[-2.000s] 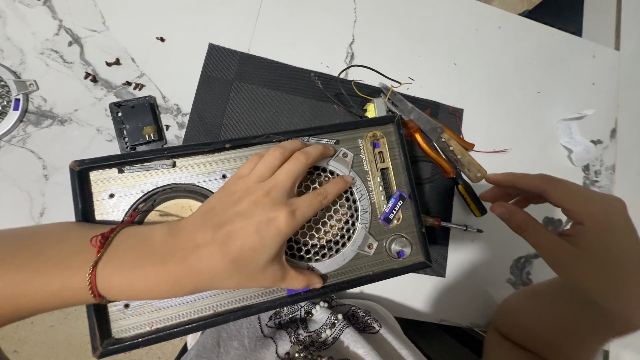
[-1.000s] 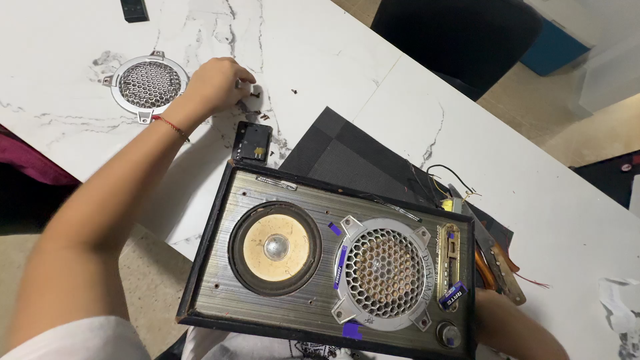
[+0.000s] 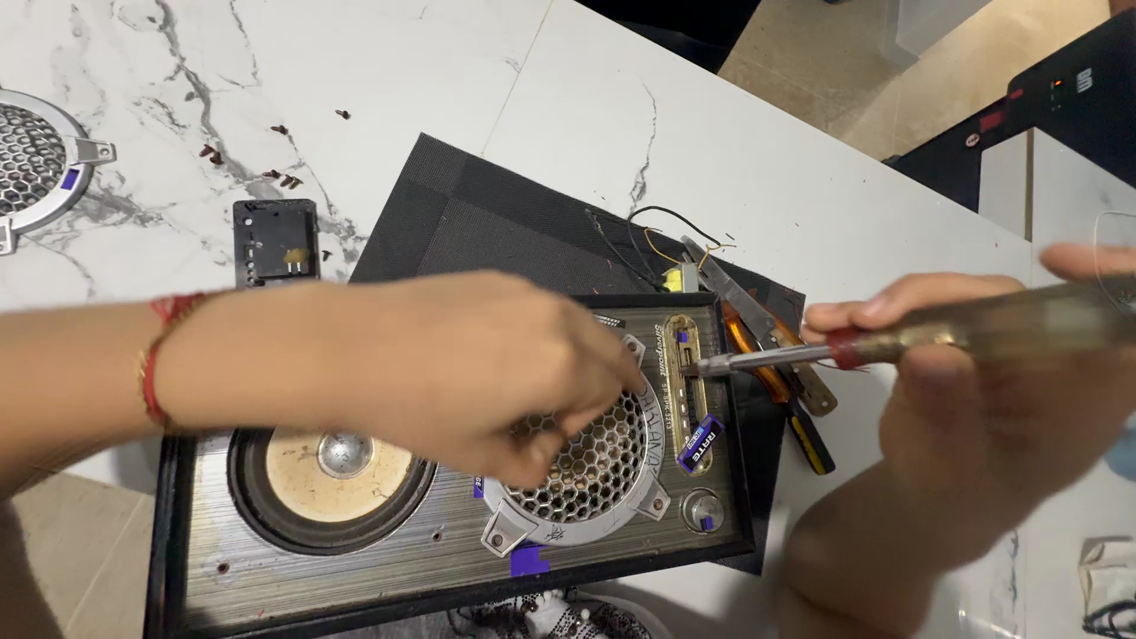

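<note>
A speaker box (image 3: 355, 577) with a brushed front panel lies face up. My left hand (image 3: 497, 373), blurred, hangs over its mounted honeycomb grille (image 3: 577, 484), fingers curled; whether it pinches anything cannot be told. The bare speaker cone (image 3: 297, 479) shows below my left forearm. My right hand (image 3: 941, 373) holds a screwdriver (image 3: 976, 333) by its translucent handle, red at the collar. The metal shaft points left, its tip over or near the control strip (image 3: 683, 390). A knob (image 3: 704, 511) sits at the panel's lower right corner.
A removed grille (image 3: 84, 191) lies at far left, with several small screws (image 3: 280, 130) and a black plastic part (image 3: 275, 240) nearer. Beneath the box is a dark placemat (image 3: 497, 204). Orange-handled pliers (image 3: 761, 364), a knife-like metal blade (image 3: 732, 288) and loose wires (image 3: 652, 231) lie beside the box.
My left hand has moved from the screws by the removed grille to over the mounted grille. My right hand, mostly hidden behind the box a second ago, now shows with a screwdriver. The view has shifted.
</note>
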